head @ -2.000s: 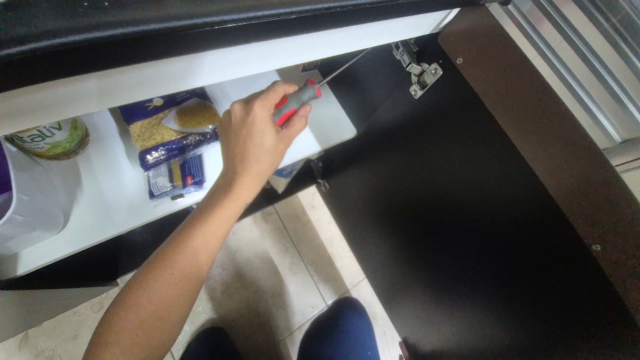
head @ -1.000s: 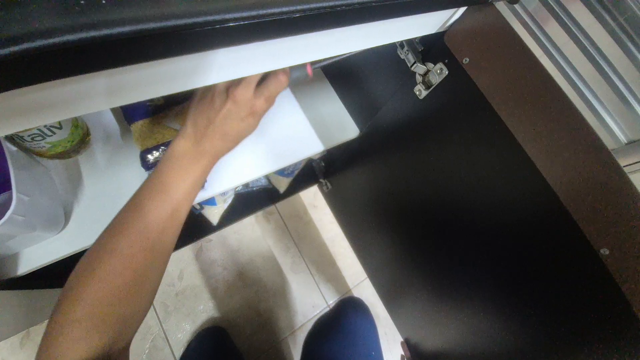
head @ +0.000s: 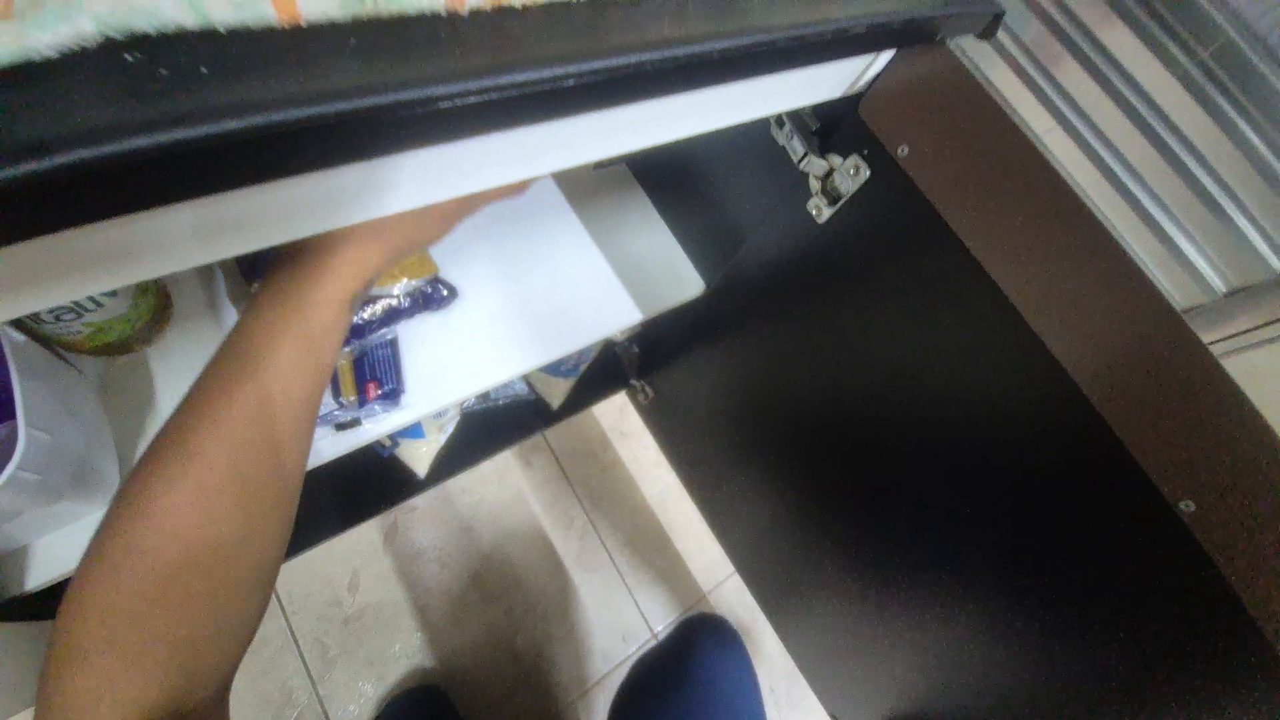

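My left hand reaches deep into the cabinet, over the white shelf. Its fingers are hidden behind the white front edge of the cabinet top, so whether it grips anything cannot be seen. No screwdriver shows in the current view. Below my wrist lie a yellow and dark blue food packet and a smaller blue packet. A metal hinge is fixed to the inside of the black cabinet door, which stands open at the right. My right hand is out of view.
At the left are a white plastic container and a jar with a green label. More packets show beneath the shelf, near a lower hinge. Tiled floor and my feet are below; a brown panel borders the door.
Two seconds ago my left hand held a red and grey screwdriver in plain view near the hinge side. The hand has since gone farther inside, and the screwdriver is out of sight.
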